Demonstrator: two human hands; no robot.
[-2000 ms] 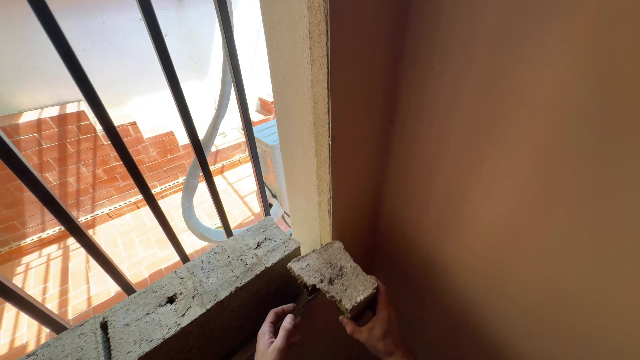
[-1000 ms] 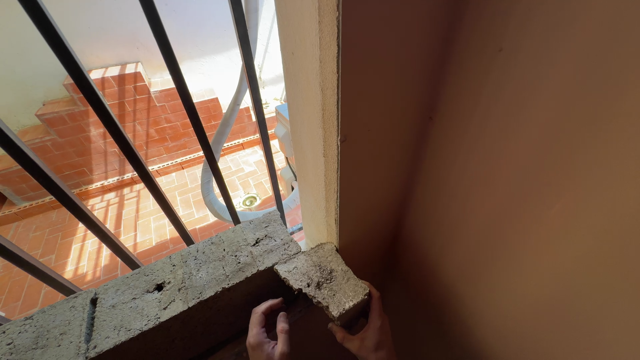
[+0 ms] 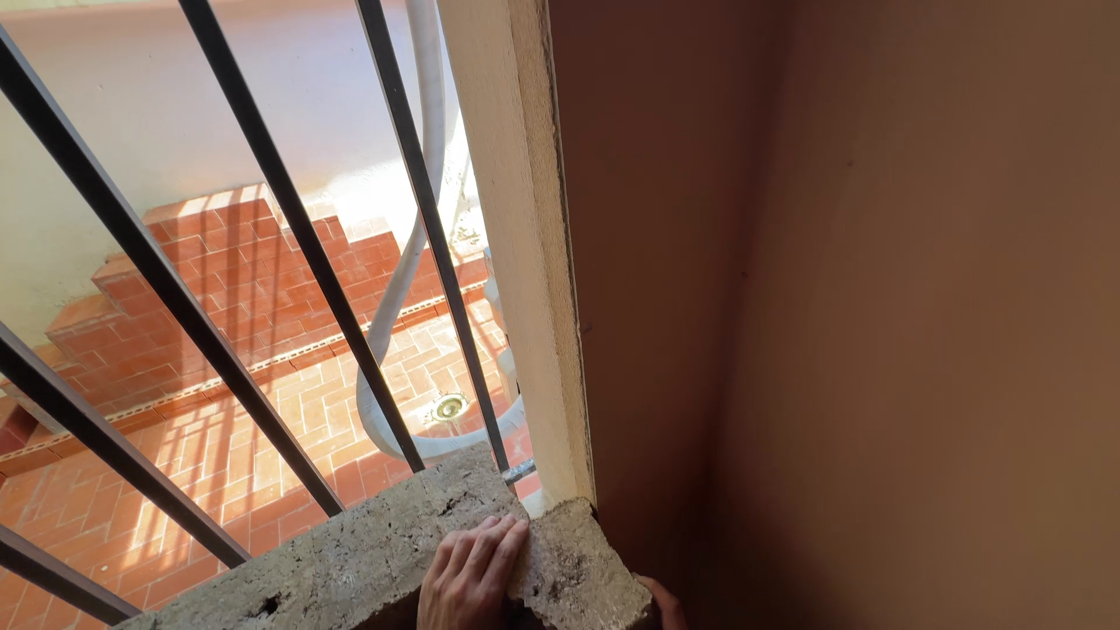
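Observation:
A rough grey masonry block lies at the right end of the rough sill, against the foot of the cream window jamb. My left hand lies over the sill's inner edge, fingers together, its fingertips at the seam between sill and block; whether it grips anything is unclear. Only a finger or so of my right hand shows, at the block's right end; the rest is hidden behind the block and below the view.
Dark metal bars stand beyond the sill. Outside are a stepped red-tiled structure, a pale hose and a floor drain. A brown wall closes off the right side.
My left hand has moved from below the block's left side up onto the sill's edge beside it. The block, tilted off the sill two seconds ago, now sits against the sill's end. The view has shifted.

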